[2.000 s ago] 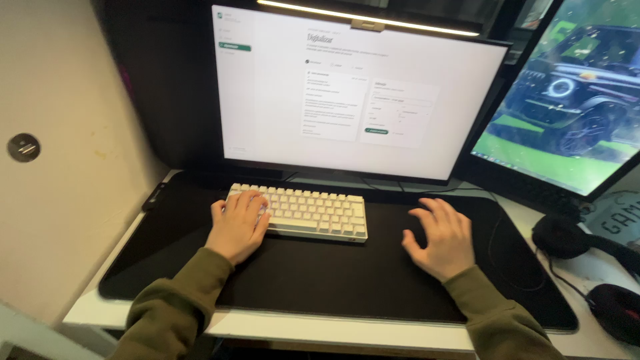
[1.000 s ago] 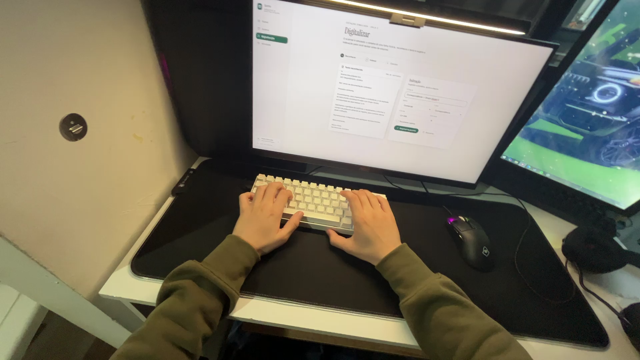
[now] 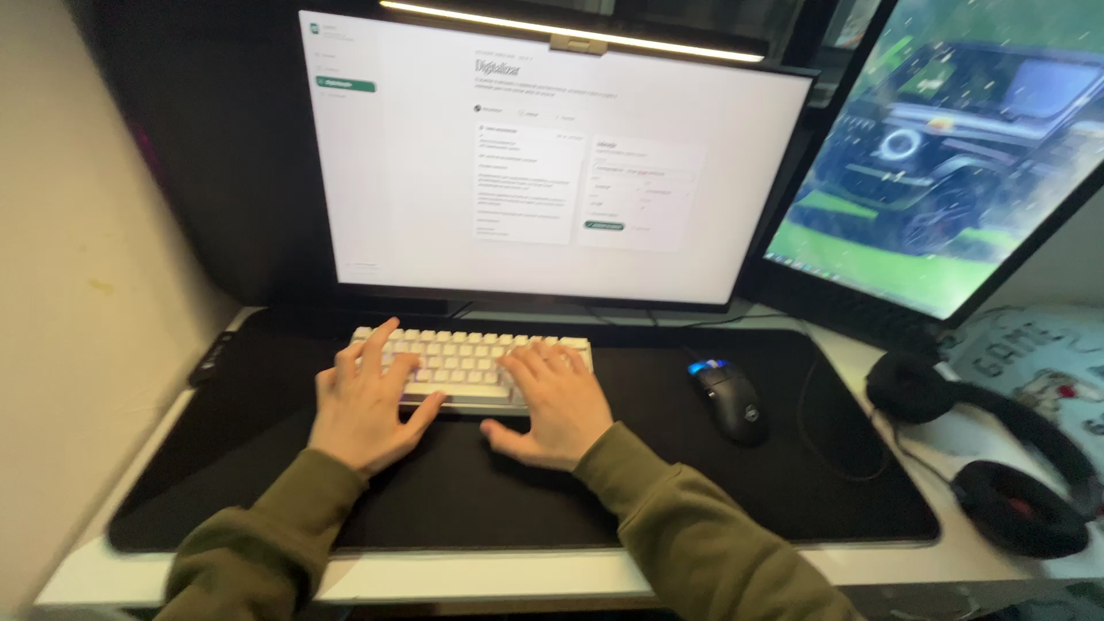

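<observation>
A compact white keyboard [image 3: 466,351] lies on a black desk mat [image 3: 483,509]. Over its left end is my left hand [image 3: 366,405], fingers apart on or just above the keys, with the index or middle finger raised. My right hand [image 3: 556,401] rests at the keyboard's right end, fingertips on or above the keys and thumb out below the front edge. Neither hand grips anything; whether keys are pressed cannot be told. To the right of my right hand is a black computer mouse [image 3: 730,405] with a blue light.
Behind the keyboard stands a monitor [image 3: 414,216] showing a white page, with a light bar [image 3: 578,41] on top. A second monitor [image 3: 949,155] stands tilted at the right. Black headphones [image 3: 1018,423] lie on the white desk's [image 3: 483,576] right side. A wall [image 3: 103,285] borders the left.
Two seconds ago my right hand was away from the keyboard, over the mat at the right; it moved left onto the keyboard by one second ago. The fingers of both hands have shifted slightly since.
</observation>
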